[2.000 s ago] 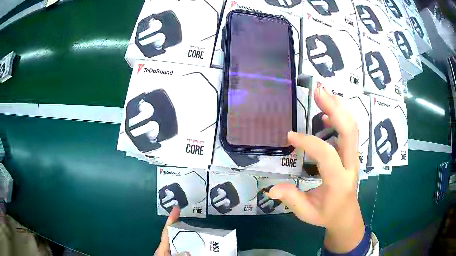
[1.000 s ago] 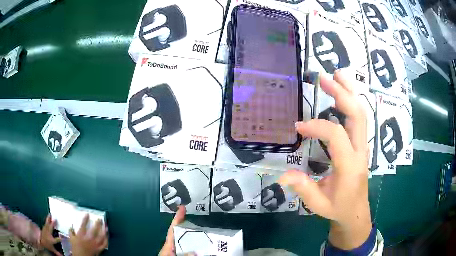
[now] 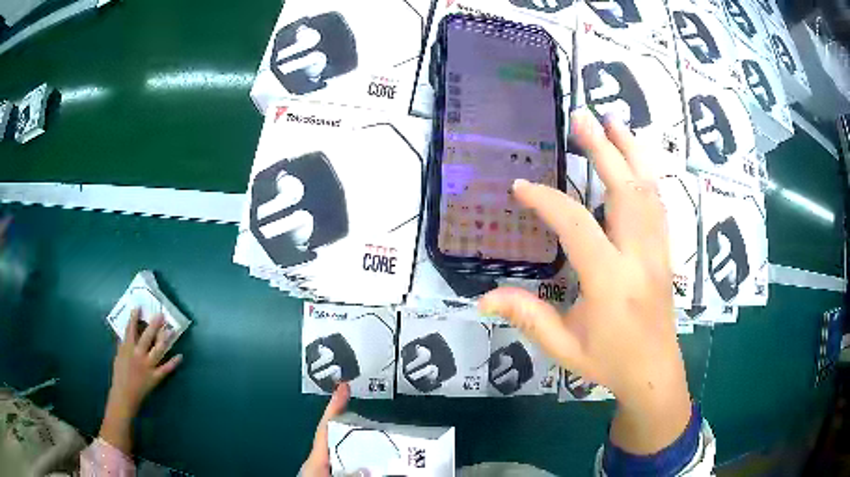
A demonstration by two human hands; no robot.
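Note:
A black smartphone (image 3: 494,140) lies on the stacked retail boxes (image 3: 335,200), its screen lit with rows of small icons. My right hand (image 3: 606,270) is over the phone's lower right, fingers spread and holding nothing; the index fingertip is over the screen. My left hand (image 3: 328,438) is at the bottom edge, mostly cut off, and holds a white box with printed lines (image 3: 396,451). Whether that box is filled cannot be told. A row of smaller printed boxes (image 3: 349,351) runs along the front of the stack, partly hidden by my right hand.
On the left, another person's hand (image 3: 140,373) with a pink cuff touches a white box (image 3: 149,312) on the green bench. A pale metal rail (image 3: 121,200) crosses behind it. Small boxes (image 3: 35,112) lie on the green belt at far left. More stacked boxes reach the upper right.
My right index finger has moved from the phone's edge onto its screen, which now shows icons. My left hand still holds its box. The other person's hand has moved to a box farther up the bench.

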